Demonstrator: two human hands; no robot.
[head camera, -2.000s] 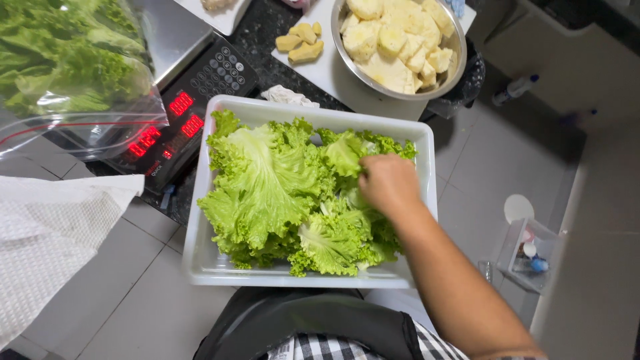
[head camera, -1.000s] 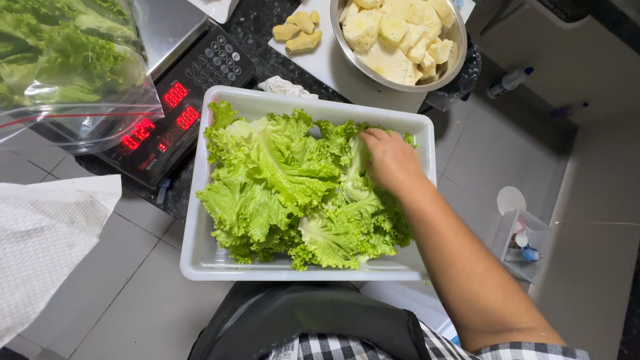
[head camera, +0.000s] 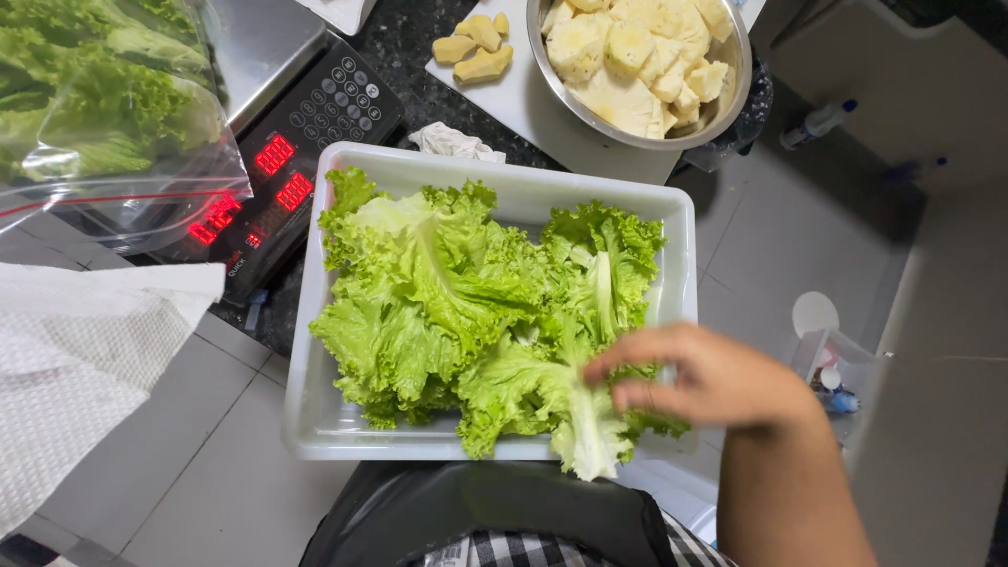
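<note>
A white plastic tub (head camera: 504, 161) full of curly green lettuce leaves (head camera: 441, 283) is in the middle of the head view. My right hand (head camera: 701, 378), slightly blurred, is over the tub's lower right part, thumb and fingers apart. Its fingertips are at or just above a lettuce leaf (head camera: 587, 417) whose pale stem end hangs over the near rim; whether they touch it I cannot tell. My left hand is out of view. At the left, a clear zip bag (head camera: 118, 118) of lettuce lies on a digital scale (head camera: 276, 47) with red lit digits.
Behind the tub, a steel bowl (head camera: 740, 87) of peeled pineapple pieces and some ginger pieces (head camera: 482, 63) are on a white board (head camera: 543, 118). A crumpled white cloth or paper (head camera: 457, 143) touches the tub's back edge. White textured paper or cloth (head camera: 87, 354) is at the left, and a clear bin (head camera: 835, 378) at the right.
My right hand has moved from the tub's back right part toward its near right corner. A leaf's pale stem end now lies over the near rim.
</note>
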